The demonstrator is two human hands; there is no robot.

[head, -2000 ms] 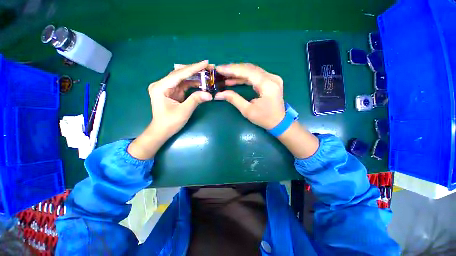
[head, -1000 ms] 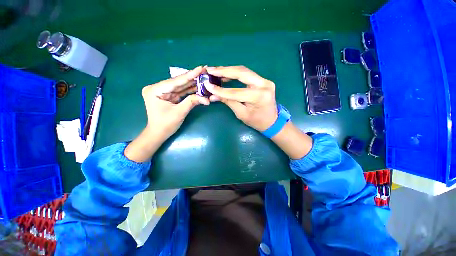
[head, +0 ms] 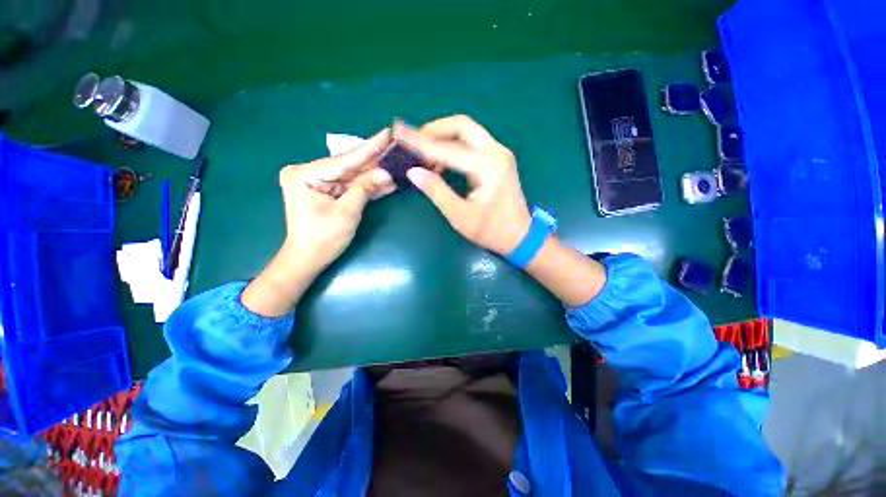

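Observation:
A small dark square watch body (head: 400, 163) is held between both hands above the middle of the green bench, its dark face turned up. My left hand (head: 325, 206) grips its left side with thumb and fingers. My right hand (head: 478, 189) holds its right side, with the thumb at the lower edge and fingers at the top. A white wipe (head: 344, 144) shows behind my left fingers; whether they hold it is unclear. The fingers hide the edges of the watch body.
Right: smartphone (head: 623, 142), several watch bodies (head: 694, 274), one silver watch body (head: 699, 187), blue bin (head: 811, 194). Left: white bottle (head: 165, 121), blue stick (head: 165, 215), slim white tool (head: 187, 238), white papers (head: 144, 272), another blue bin (head: 68, 281). Red clamps (head: 92, 427) lie below bench level.
The watch body has been turned from edge-on, with its bright side showing, to dark face up. My right fingers have shifted around it. The view has moved slightly.

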